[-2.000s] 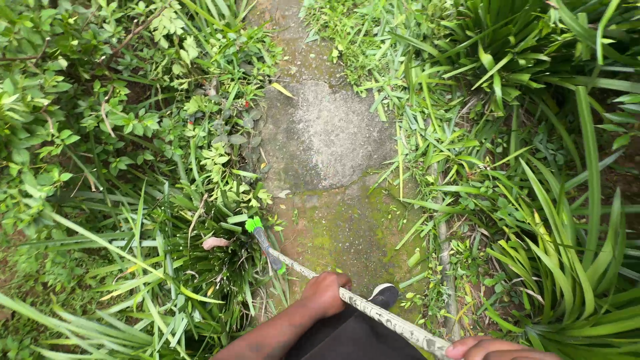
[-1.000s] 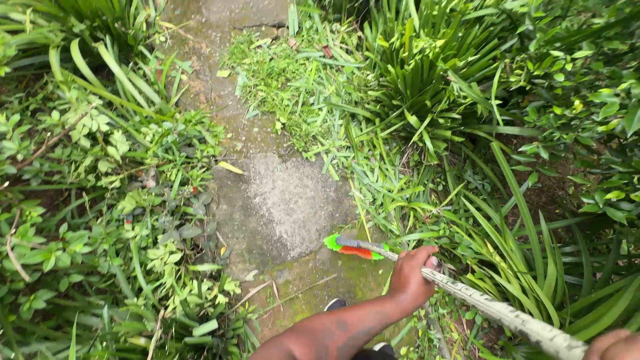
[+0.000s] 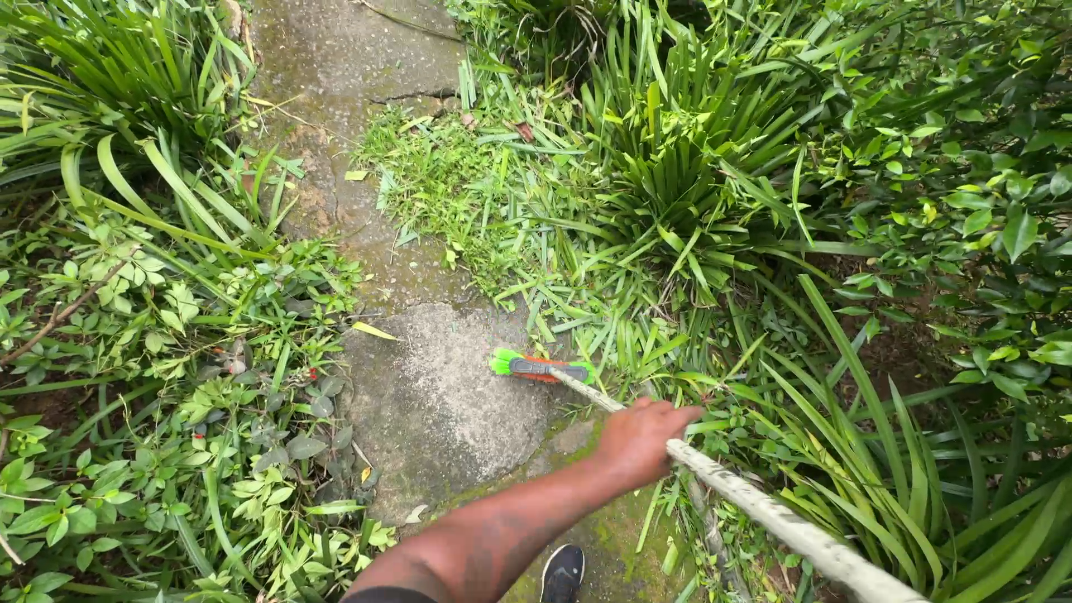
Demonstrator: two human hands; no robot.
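My left hand (image 3: 645,440) is wrapped around the lower part of a pale, mottled broom handle (image 3: 779,519). The handle slants from the lower right edge of the view up to a broom head (image 3: 544,368) with a grey top and green and orange bristles. That head rests at the right side of the stone path, against the cut leaf blades lying there. My right hand is out of the frame, and the handle's upper end is cut off at the bottom edge.
A cracked, partly mossy stone path (image 3: 360,419) runs up the view. Cut grass and leaf blades (image 3: 502,193) lie along its right side. Strap-leaved plants (image 3: 687,159) and leafy shrubs (image 3: 167,335) border it. A dark shoe (image 3: 563,573) stands on the path below.
The broom head, at the left border two seconds ago, is now at the path's right side. My right hand, partly visible earlier, has left the frame. The view has shifted.
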